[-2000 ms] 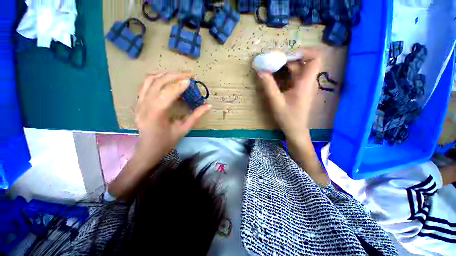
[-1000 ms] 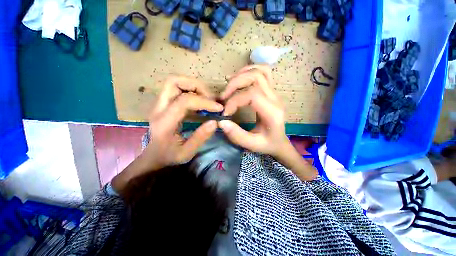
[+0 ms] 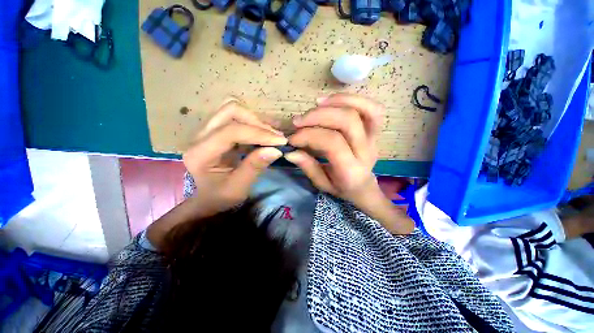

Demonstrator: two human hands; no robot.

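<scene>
My left hand (image 3: 231, 153) and my right hand (image 3: 342, 146) meet at the near edge of the cardboard board (image 3: 215, 81). Their fingertips pinch a small dark mini fabric bag (image 3: 285, 149), mostly hidden by the fingers. The white glue bottle (image 3: 352, 68) lies on the board beyond my right hand, its nozzle pointing right. A loose black loop handle (image 3: 424, 98) lies at the board's right. Finished-looking plaid bags (image 3: 245, 34) with dark loops lie along the board's far edge.
A blue bin (image 3: 479, 130) with a heap of plaid bags (image 3: 521, 123) stands at the right. A white cloth (image 3: 67, 19) and dark loops (image 3: 91, 51) lie on the green tabletop (image 3: 71, 104) at the left. Another person's white striped sleeve (image 3: 534, 260) is at the lower right.
My right hand has put down the glue bottle and come over to my left hand. Both now hold the bag between their fingertips, near the board's front edge.
</scene>
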